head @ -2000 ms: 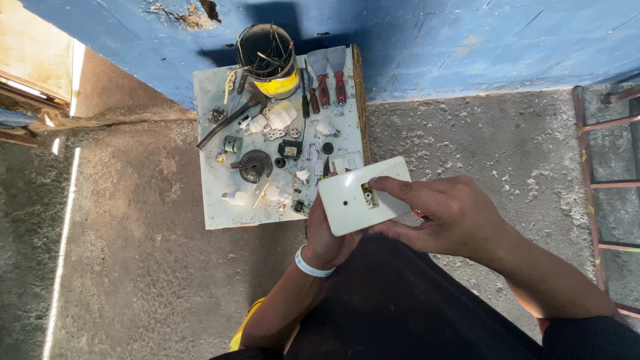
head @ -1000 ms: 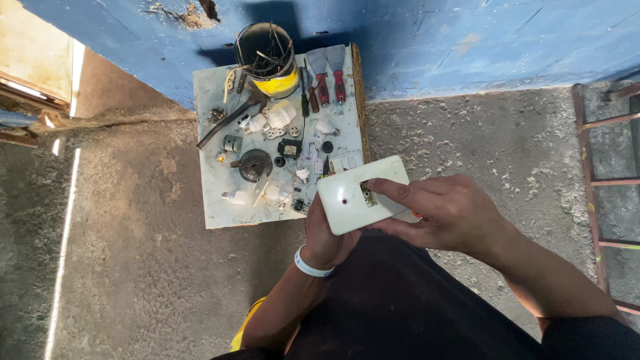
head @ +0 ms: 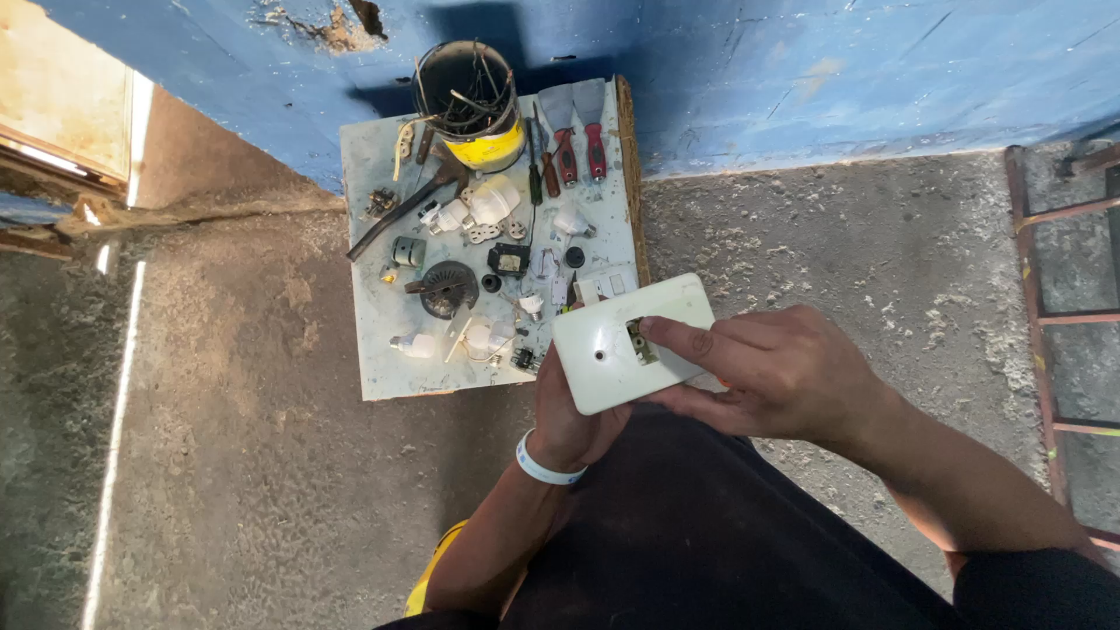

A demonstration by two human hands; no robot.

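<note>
A white plastic electrical wall plate [head: 612,385] lies across my left hand [head: 569,416], which grips it from below at its left end; most of those fingers are hidden. The plate has a small round hole and a rectangular opening showing metal parts [head: 643,343]. My right hand [head: 761,372] has its index fingertip at the upper edge of that opening, with the thumb beneath the plate's lower right edge. A bit of something orange shows between the fingers and thumb of that hand; what it is, I cannot tell.
Beyond my hands stands a small table [head: 385,367] against a blue wall [head: 831,79]. On it are a bucket of wire scraps [head: 486,149], a hammer [head: 398,214], two red-handled scrapers [head: 596,150], screwdrivers [head: 535,175] and bulbs [head: 494,199]. A rusty metal frame [head: 1037,306] lies right.
</note>
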